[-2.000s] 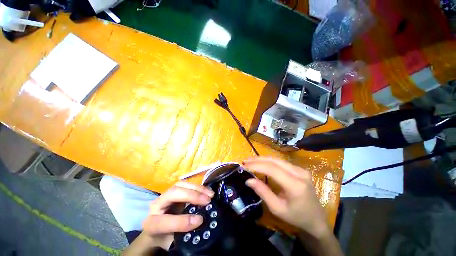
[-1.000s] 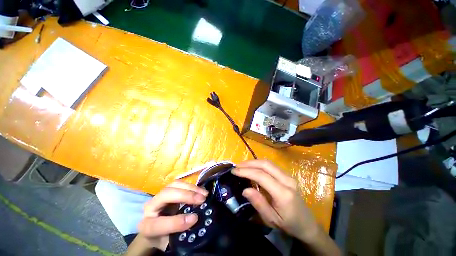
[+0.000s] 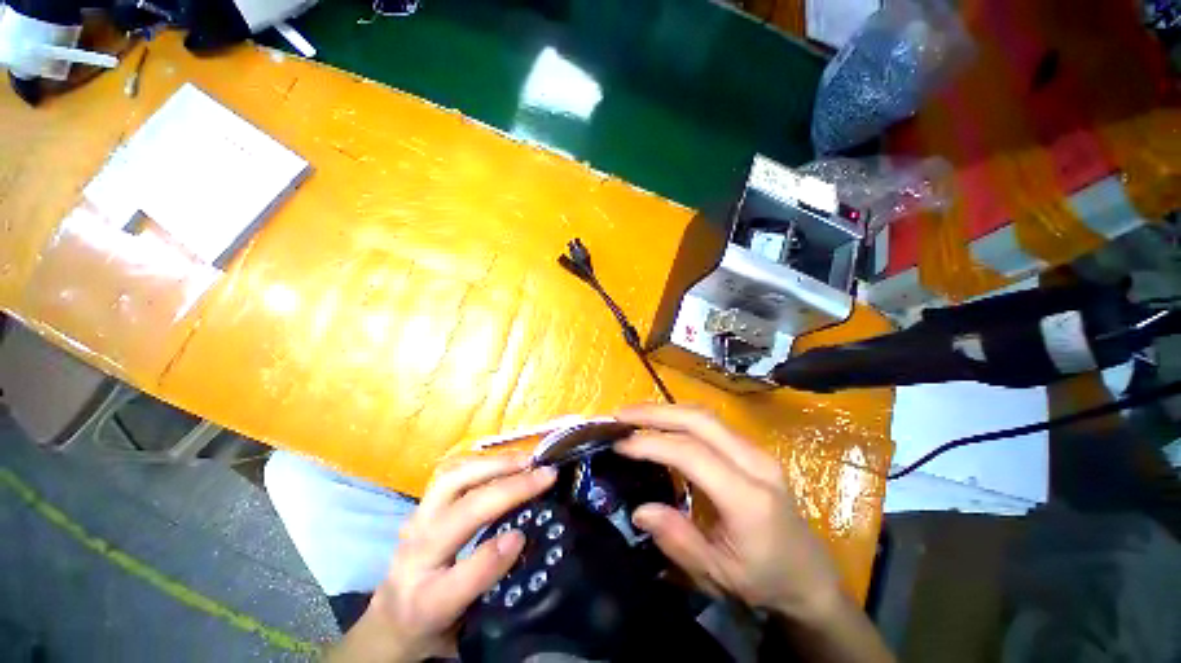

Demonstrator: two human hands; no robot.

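A black camera head [image 3: 528, 593] with a ring of small round LEDs is held low in front of me at the bench's front edge. An open black base housing [image 3: 609, 486] with a pale rim is against its upper right; its inside shows a small shiny part. My left hand [image 3: 460, 550] grips the head from the left, thumb beside the LEDs and fingers at the housing's rim. My right hand [image 3: 725, 512] holds the housing from the right, fingers on the top rim and thumb at the opening. The underside of the head is hidden.
The orange bench [image 3: 376, 298] carries a pigtail cable [image 3: 606, 301], white sheets [image 3: 194, 175] and a screw feeder [image 3: 764, 279]. A black electric screwdriver [image 3: 958, 343] lies across at right, its cord below. A green conveyor belt [image 3: 648, 91] runs behind, with black-and-white cameras [image 3: 45, 45] at upper left.
The housing's rim part has tilted down over the opening, so less of the inside shows. My left fingers have moved up to the rim. Both hands keep their hold.
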